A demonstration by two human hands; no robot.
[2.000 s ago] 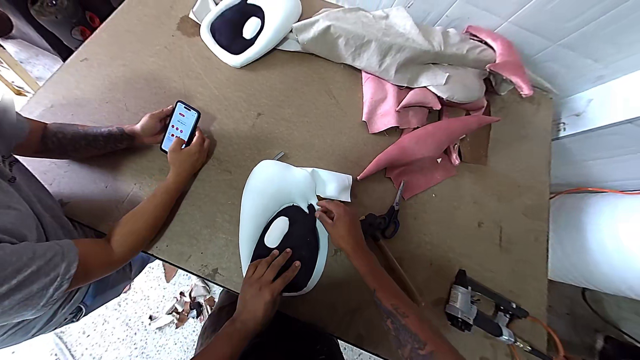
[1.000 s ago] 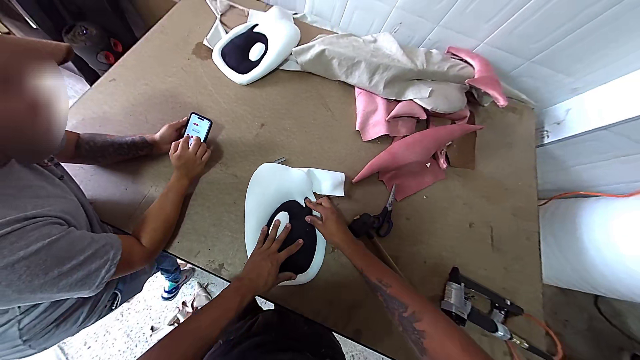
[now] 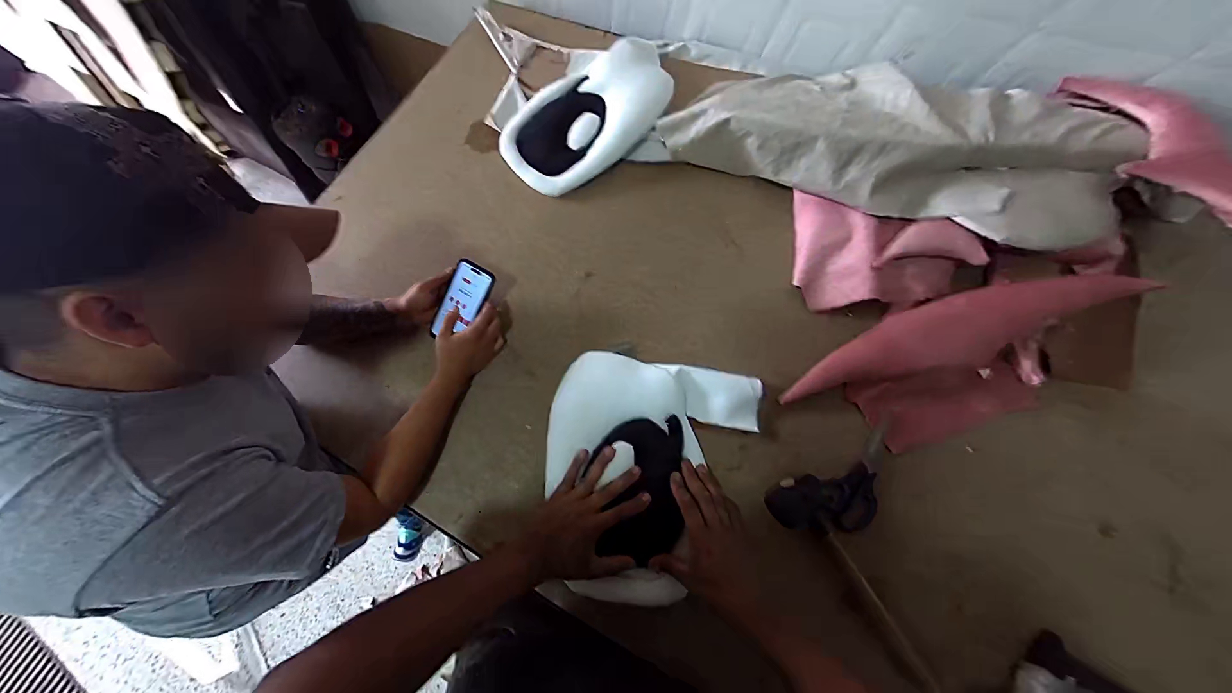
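Note:
A padded white piece with a black eye-shaped inset (image 3: 654, 481) lies near the table's front edge, a white flap (image 3: 724, 397) sticking out at its upper right. My left hand (image 3: 582, 520) rests with spread fingers on the left of the black inset, partly over its white oval. On the inset's right edge lie the fingers of my right hand (image 3: 712, 539). Both hands press flat and grasp nothing. A similar white and black eye piece (image 3: 563, 130) lies at the back. Scissors with dark handles (image 3: 852, 496) are right of my right hand.
A person in a grey shirt (image 3: 164, 481) stands at the left, holding a phone (image 3: 462, 296) over the brown table (image 3: 616, 260). Beige fabric (image 3: 818, 135) and pink padded pieces (image 3: 962, 332) lie at the back right. A thin stick (image 3: 881, 611) lies near the scissors.
My right hand has moved down from the top of the black inset to its right edge. The other person's head has come into view at the left.

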